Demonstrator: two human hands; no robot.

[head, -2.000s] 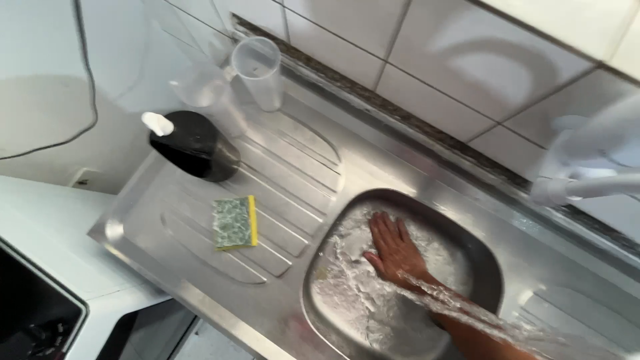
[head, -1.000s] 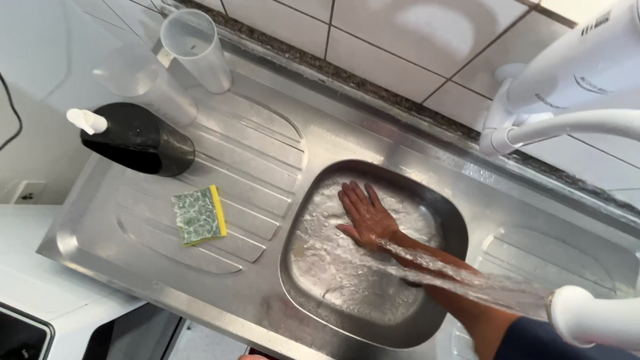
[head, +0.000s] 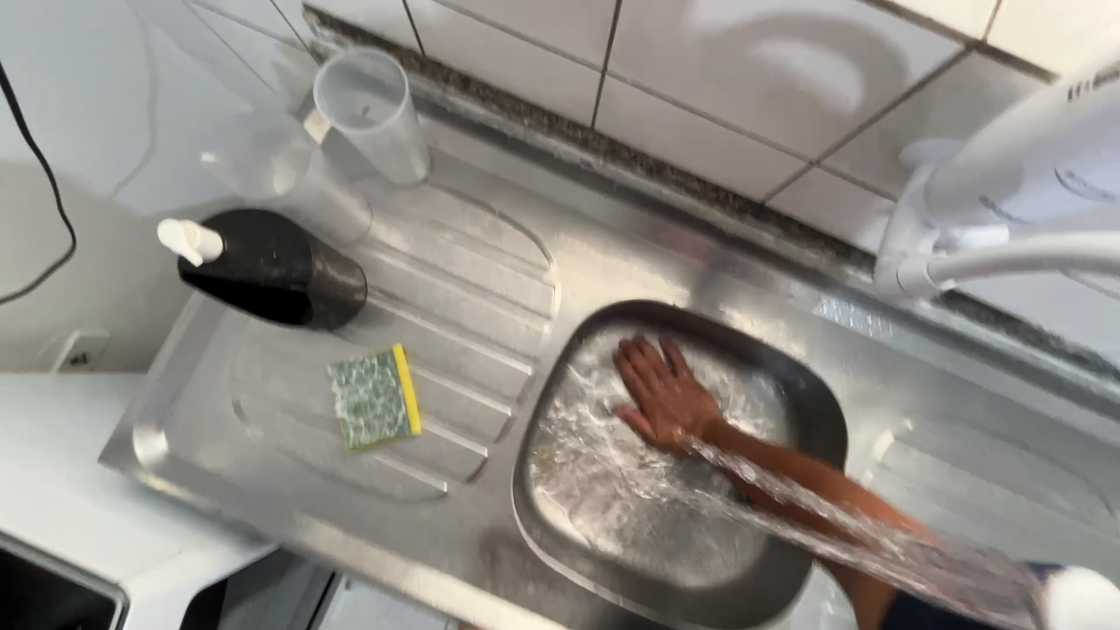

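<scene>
My right hand (head: 669, 398) is spread palm down in the stainless steel sink basin (head: 822, 420), with its fingers a little apart and nothing held. Water from a white spout (head: 1081, 599) at the lower right streams over the wrist and forearm into the basin, where it splashes and swirls. To the left, on the ribbed drainboard, lies a green and yellow sponge (head: 374, 398). Behind it a black dispenser (head: 276, 267) with a white pump top stands near two clear plastic cups (head: 372, 118). My left hand is out of view.
A tiled wall (head: 700, 131) runs behind the steel counter. At the upper right a white appliance (head: 1032, 157) with a curved white pipe (head: 1032, 258) reaches over the counter. A white appliance (head: 105, 464) stands at the lower left, below a wall socket (head: 80, 350) and a black cable (head: 57, 192).
The right hand stays spread in the basin in all frames, with water running over the arm. The view has shifted between frames.
</scene>
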